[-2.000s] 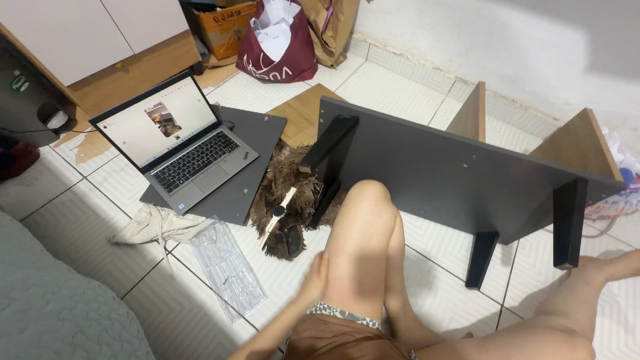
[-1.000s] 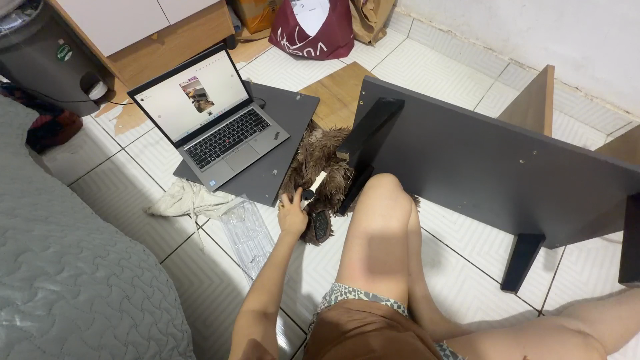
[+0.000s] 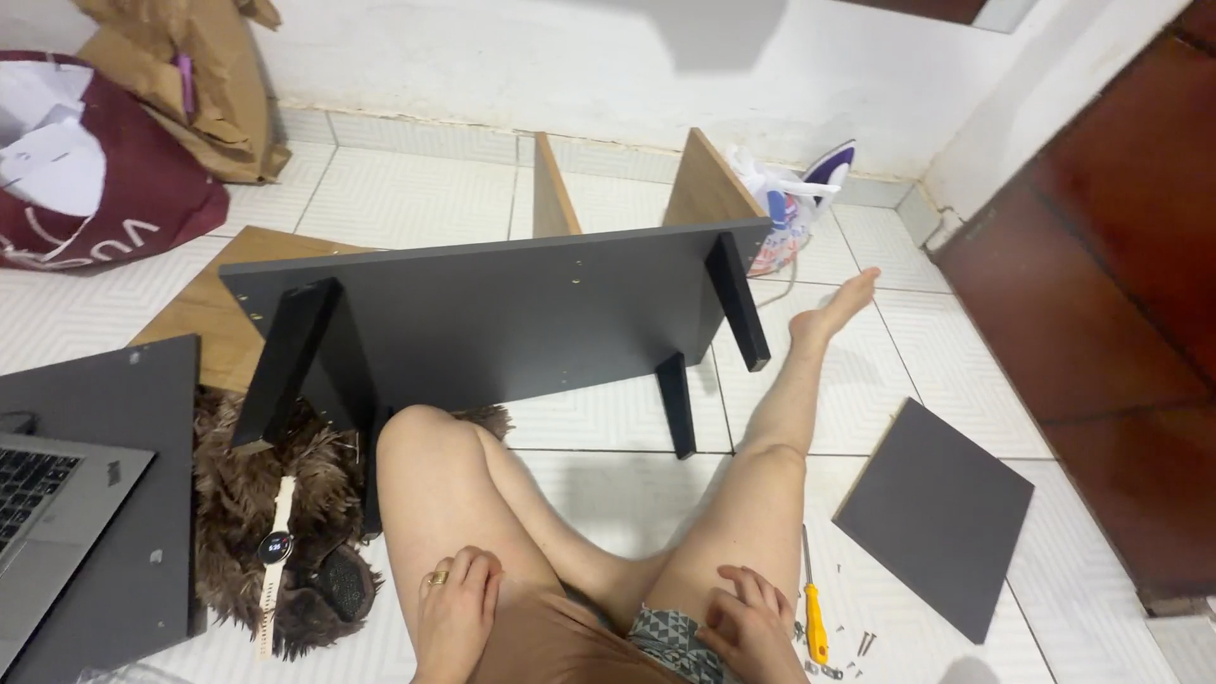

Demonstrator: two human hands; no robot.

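Observation:
My left hand (image 3: pixel 460 608), a ring on one finger, rests on my left thigh with nothing in it. My right hand (image 3: pixel 752 617) lies on my right thigh, fingers loosely bent and empty. In front of my knees a dark grey furniture panel (image 3: pixel 494 313) stands on edge, with black tapered legs (image 3: pixel 290 361) pointing toward me and wooden boards (image 3: pixel 708 180) behind it. A yellow-handled screwdriver (image 3: pixel 815 622) lies on the floor beside my right hand, near several screws (image 3: pixel 865 644). A smartwatch with a pale strap (image 3: pixel 275 548) lies on brown shaggy fur (image 3: pixel 228 475) at the left.
A laptop (image 3: pixel 76 513) sits on a grey panel (image 3: pixel 171 475) at the left. A small square grey panel (image 3: pixel 936 518) lies on the tiles at the right. Behind are a maroon bag (image 3: pixel 142 190), brown paper (image 3: pixel 218 85), and a clothes iron (image 3: pixel 831 166) by a plastic bag (image 3: pixel 784 214).
My left hand has moved from the watch on the fur back to my thigh. The view has swung to the right, bringing the screwdriver and the small panel into sight.

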